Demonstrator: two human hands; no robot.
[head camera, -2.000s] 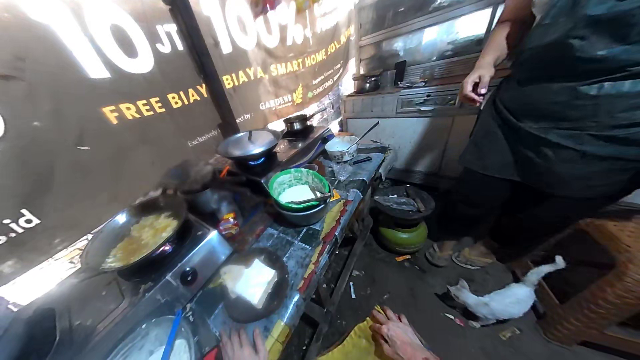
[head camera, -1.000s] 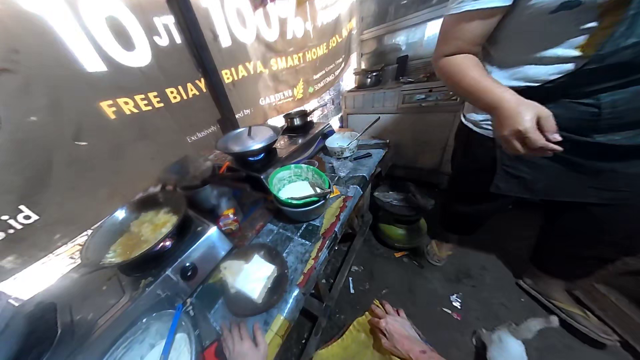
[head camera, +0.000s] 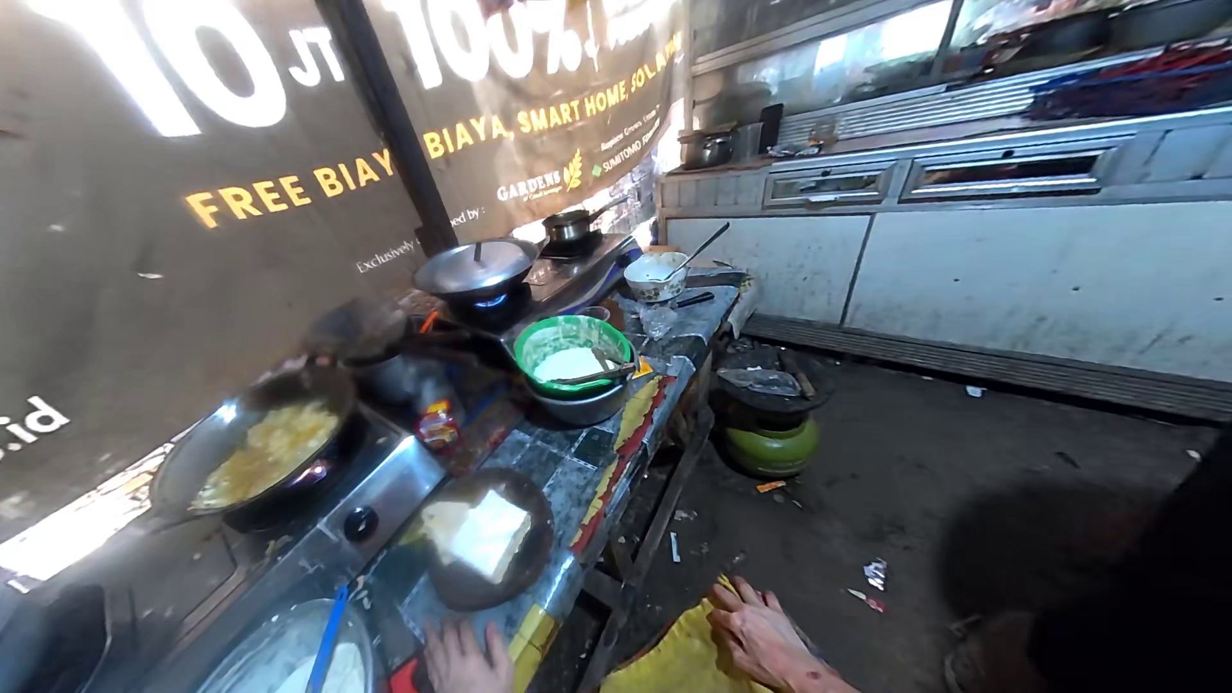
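My left hand (head camera: 467, 659) lies flat at the table's near edge, fingers spread, just below a dark round board (head camera: 491, 585) with white sheets (head camera: 489, 534) on it. My right hand (head camera: 760, 630) rests on yellow cloth (head camera: 679, 654) at the bottom; whether its fingers grip the cloth cannot be told. At the left, a wok (head camera: 173, 472) of pale food in oil (head camera: 274, 452) sits on a steel gas stove (head camera: 395, 496). A bowl of white batter (head camera: 250, 664) with a blue-handled utensil (head camera: 332, 635) stands at the bottom left. A green basin (head camera: 575, 337) with white contents sits in a metal pot (head camera: 582, 409).
Behind, a lidded wok (head camera: 476, 269) stands over a blue flame, beside a small saucepan (head camera: 568, 227). A patterned bowl (head camera: 657, 274) holds a spoon. Right of the table, a green gas cylinder (head camera: 770, 448) stands on the floor below a dark pan (head camera: 770, 397). A dark, blurred shape is at the right edge.
The person standing at the right has moved out to the right edge, leaving only a dark part in view. The white cat on the floor is out of view. Both my hands stay about where they were.
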